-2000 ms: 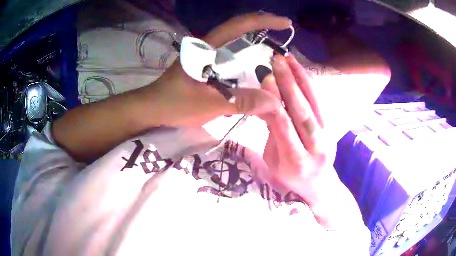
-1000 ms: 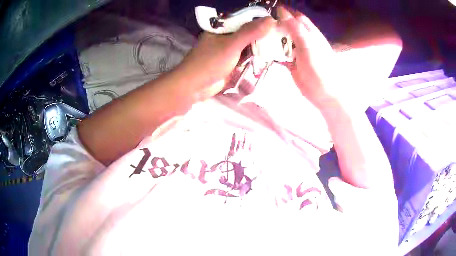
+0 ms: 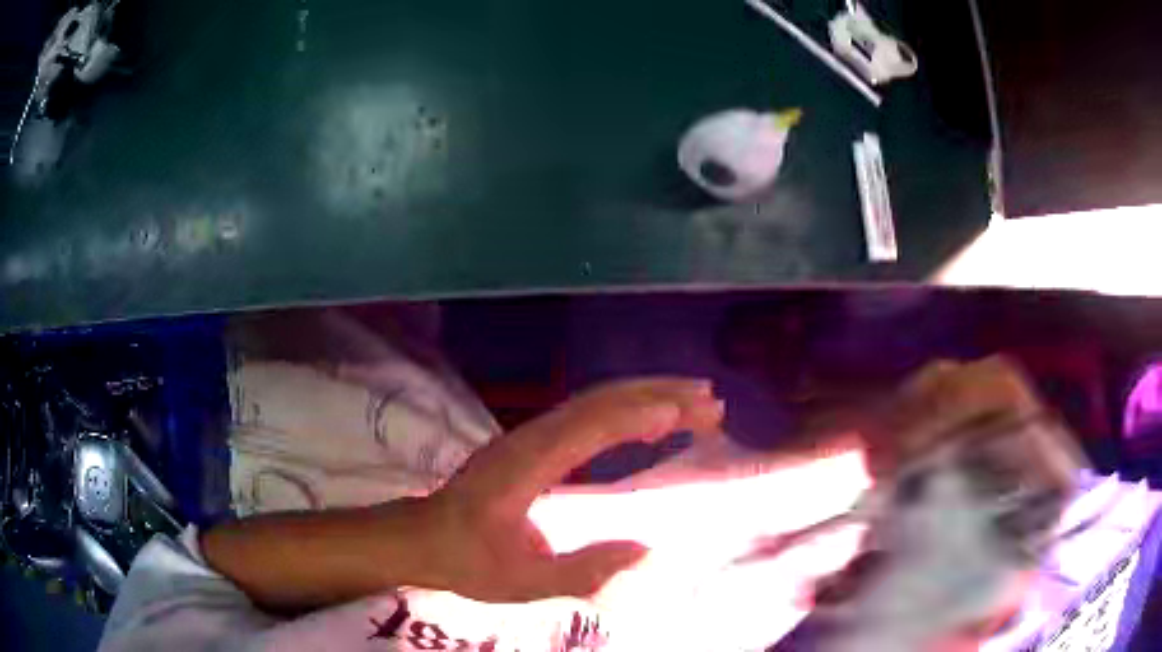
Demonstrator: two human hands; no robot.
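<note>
My left hand point(image 3: 548, 510) reaches in from the left over my lap, empty, with thumb and fingers apart. My right hand point(image 3: 975, 401) is at the lower right, motion-blurred, and holds a white unit point(image 3: 943, 535) with dark and shiny parts. The unit is too blurred for detail, and thin pale prongs seem to point left from it. My right fingers are partly hidden.
On the green bench point(image 3: 510, 166) lie a white bottle with a yellow tip point(image 3: 737, 153), a white strip point(image 3: 874, 198), a thin rod point(image 3: 816, 51), a ringed white part point(image 3: 873, 45) and white units point(image 3: 77, 45). Left is a parts bin point(image 3: 191, 382); right, a crate point(image 3: 1096, 560).
The view has tipped up, so the bench shows. My hands have separated; my left hand has let go of the unit, and my right hand has carried it to the right.
</note>
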